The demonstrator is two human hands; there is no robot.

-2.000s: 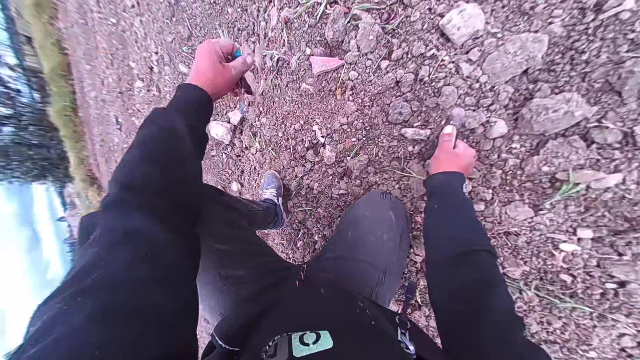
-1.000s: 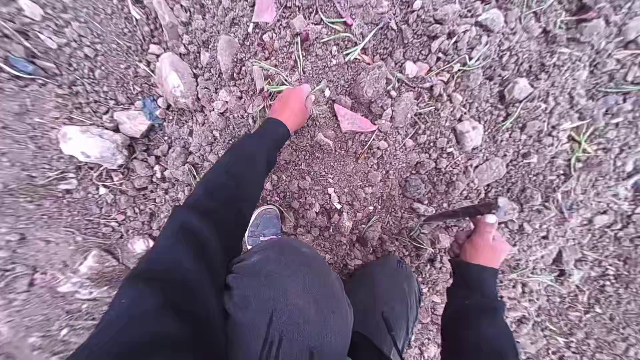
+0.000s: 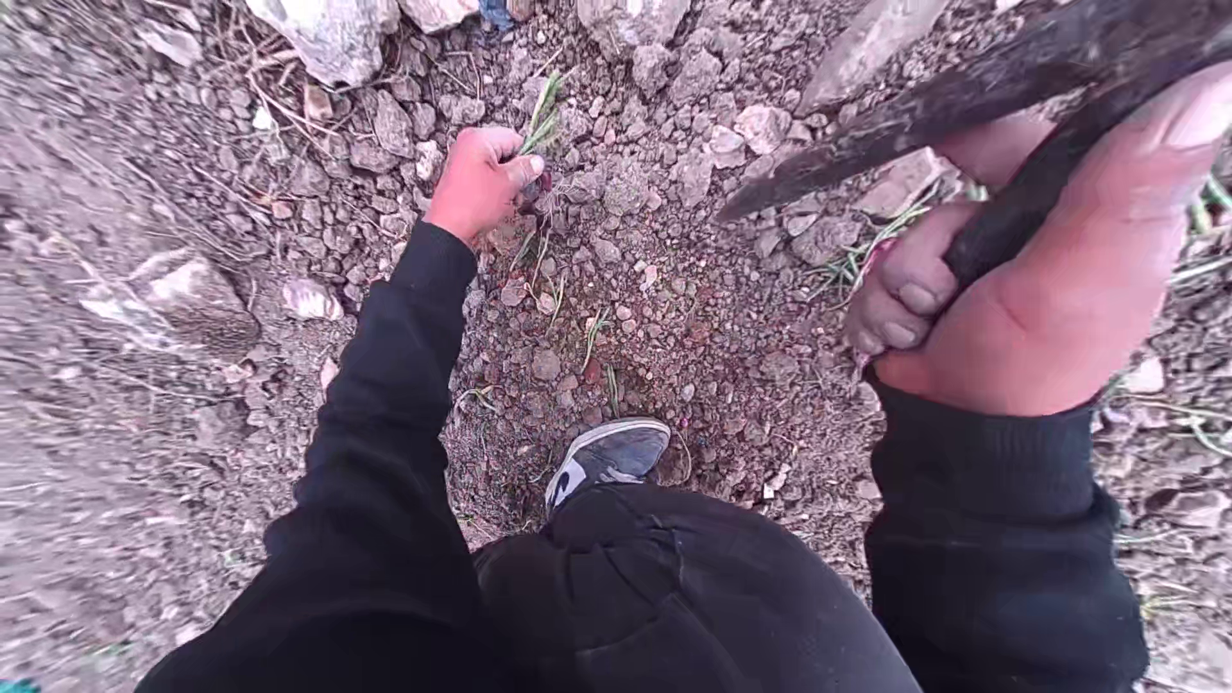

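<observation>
My left hand (image 3: 486, 183) pinches a small green seedling (image 3: 544, 120) between thumb and fingers, low over the soil at the upper left of centre. A reddish base shows below the fingertips. At the right and close to the camera, my right hand (image 3: 1039, 260) is closed around the dark handle of a hand tool. The tool's dark, pointed metal blade (image 3: 866, 135) reaches to the left above the ground; its far end leaves the view at the top right. Thin green shoots (image 3: 594, 337) lie or stand in the loose soil between my hands.
Large pale rocks (image 3: 332, 34) lie at the upper left, and another rock (image 3: 188, 298) further down. My shoe (image 3: 611, 452) stands on stony soil at the lower centre. More green sprouts (image 3: 852, 269) are beside my right hand.
My right hand has come up with the tool, much closer to the camera. My left hand now holds a seedling clear of the fingertips. The view has shifted over the ground.
</observation>
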